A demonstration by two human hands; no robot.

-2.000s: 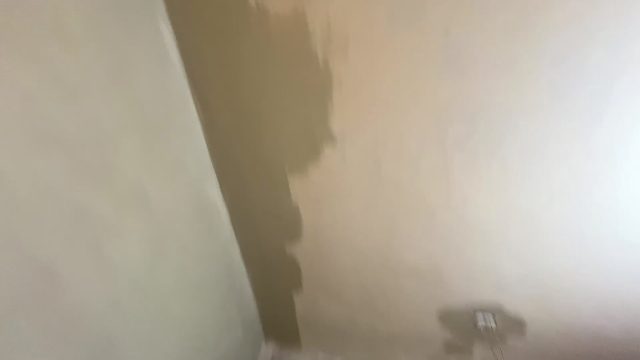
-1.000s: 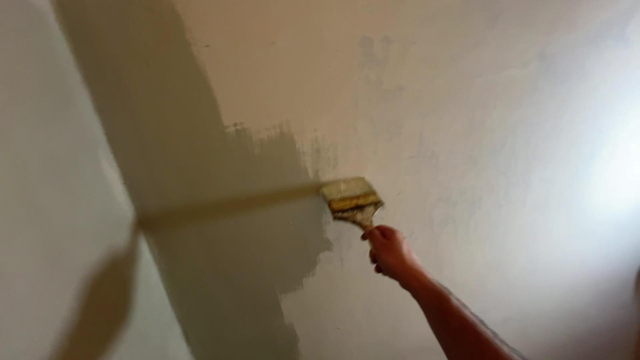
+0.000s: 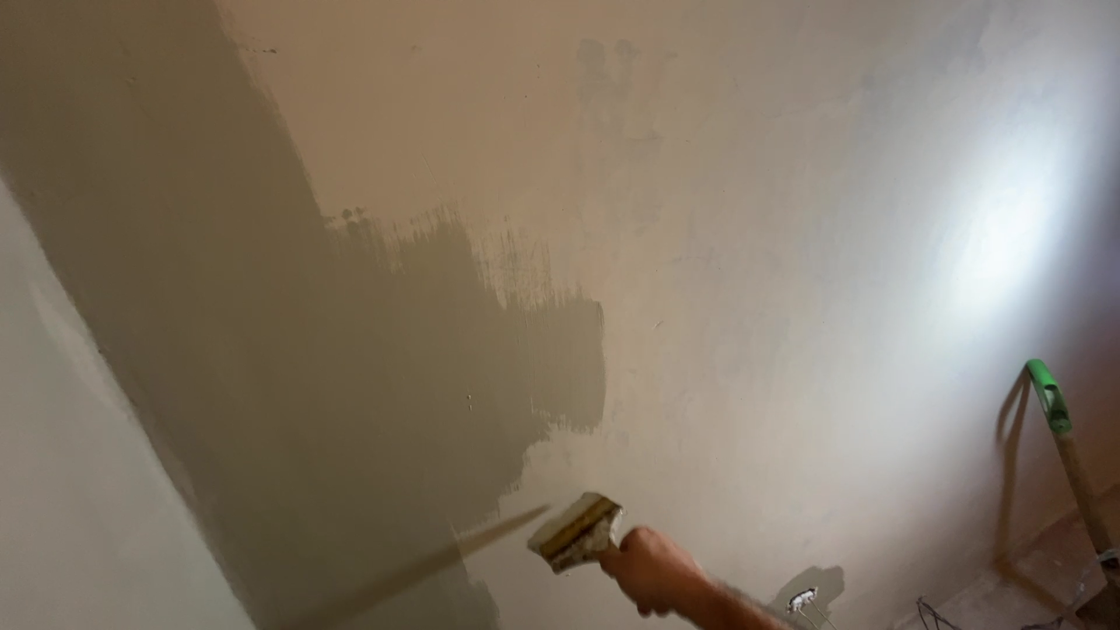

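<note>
A wide flat paintbrush [image 3: 577, 532] with pale bristles and a wooden handle is gripped in my right hand [image 3: 652, 569], low in the middle of the view. Its bristles point up and left, close to the edge of a dark olive-brown painted area [image 3: 376, 367] on the wall. That area has ragged brush-stroke edges and runs down along the corner. Around it the wall [image 3: 744, 262] is pinkish beige. Whether the bristles touch the wall I cannot tell. My left hand is out of view.
A paler wall [image 3: 70, 455] meets this one at the left corner. At the lower right, a long handle with a green grip [image 3: 1048, 395] leans near the wall. An electrical box [image 3: 801, 600] with wires shows at the bottom, with a dark patch around it. Bright light falls on the right.
The hand with the brush, absent from the oldest frame, has moved lower on the wall since one second ago. The dark area now reaches farther right above the brush. The view has shifted.
</note>
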